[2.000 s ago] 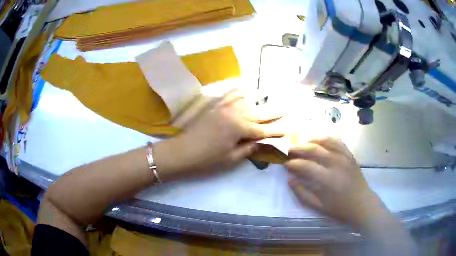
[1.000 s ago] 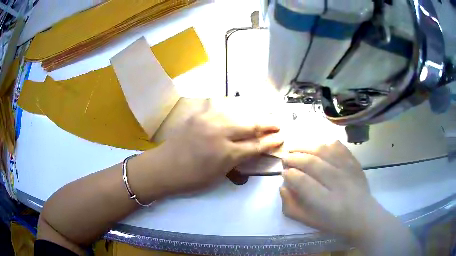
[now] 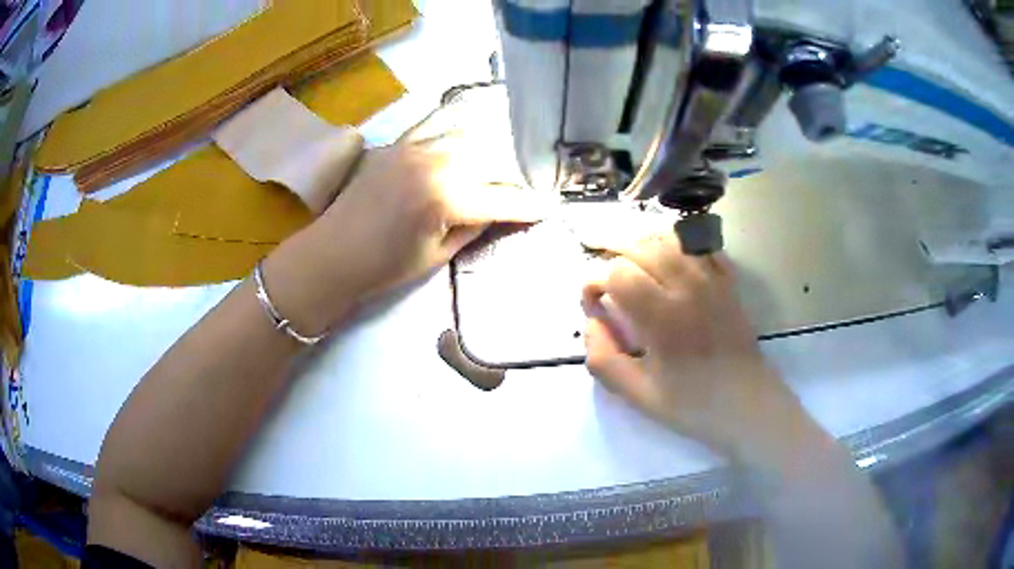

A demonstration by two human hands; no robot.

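A mustard strip (image 3: 184, 228) lies curved on the table at left, its pale side (image 3: 278, 145) folded over and running under my left hand. My left hand (image 3: 400, 211) lies on the strip, fingers stretched toward the presser foot (image 3: 589, 172). A bit of fabric shows under its thumb. My right hand (image 3: 673, 322) is just right of and below the foot, fingers curled, fingertips close to the needle area. Lamp glare and the fingers hide the strip's end, so I cannot tell what the right fingertips hold.
A thick stack of mustard pieces (image 3: 211, 89) lies at the back left, close to the strip. The white machine head (image 3: 589, 78) stands over the metal bed (image 3: 845, 245). The ruler-marked table edge (image 3: 445, 517) curves along the front, with mustard fabric below it.
Both hands have moved from the table in front of the machine up to the presser foot. The strip has shifted and bunched toward the stack. The view has also shifted.
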